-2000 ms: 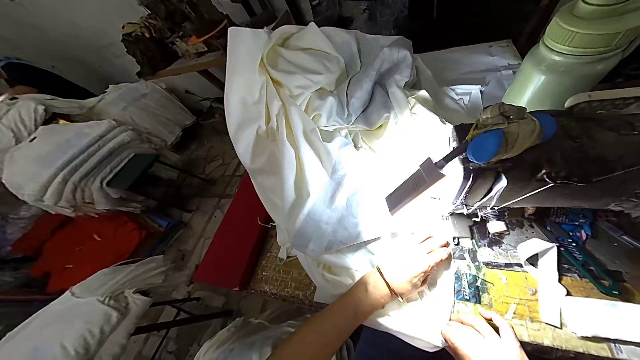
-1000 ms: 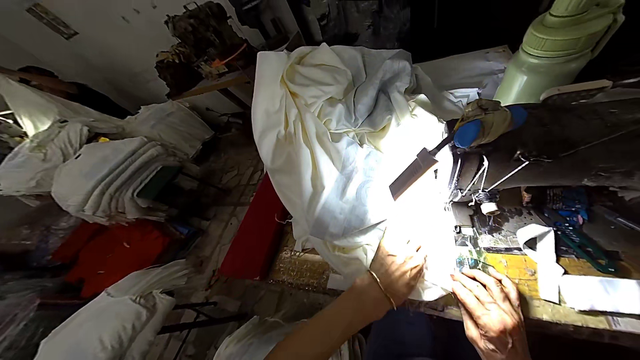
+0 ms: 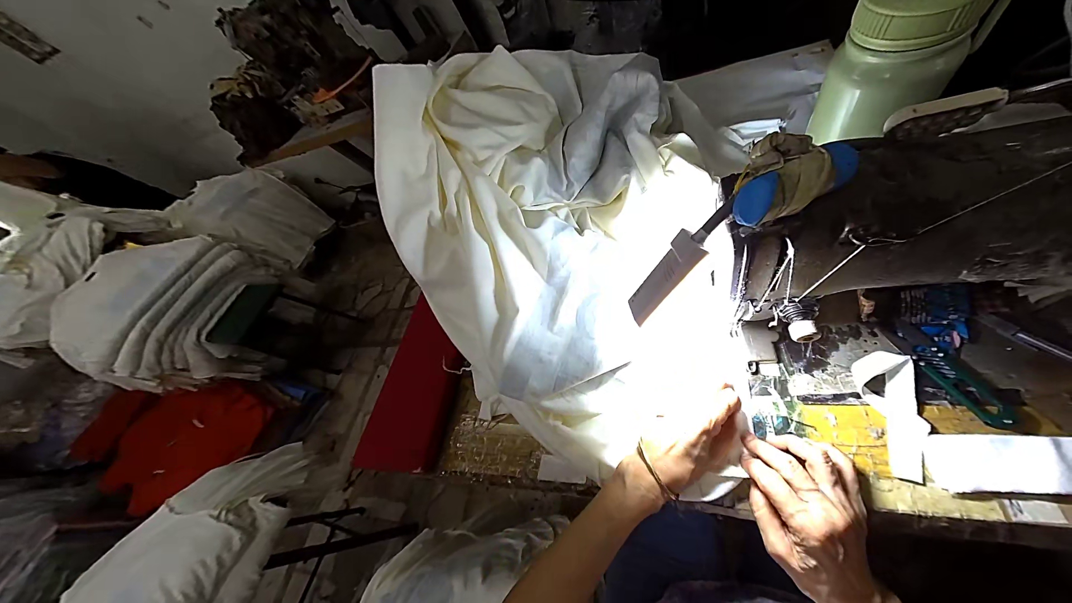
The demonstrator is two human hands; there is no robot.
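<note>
A large piece of cream cloth (image 3: 536, 285) lies in folds over the work table, brightly lit near the sewing machine (image 3: 946, 201). My left hand (image 3: 691, 444), with a thin bangle at the wrist, has its fingers bent and closed on the near right edge of the cloth. My right hand (image 3: 808, 502) is beside it, fingertips at the same edge; whether they pinch the cloth is unclear. A lamp with a flat grey head (image 3: 668, 276) juts over the cloth from a bundle wrapped around a blue piece (image 3: 755, 199) on the machine.
A green bottle (image 3: 888, 75) stands behind the machine. Green-handled scissors or pliers (image 3: 963, 385) and white strips (image 3: 997, 463) lie on the right. A red panel (image 3: 406, 394) borders the table's left side. Stacked pale cloth pieces (image 3: 159, 310) and red cloth (image 3: 188, 444) are at the far left.
My right hand has moved up and left to the cloth's edge, near my left hand. The near part of the cloth has shifted slightly under my left hand.
</note>
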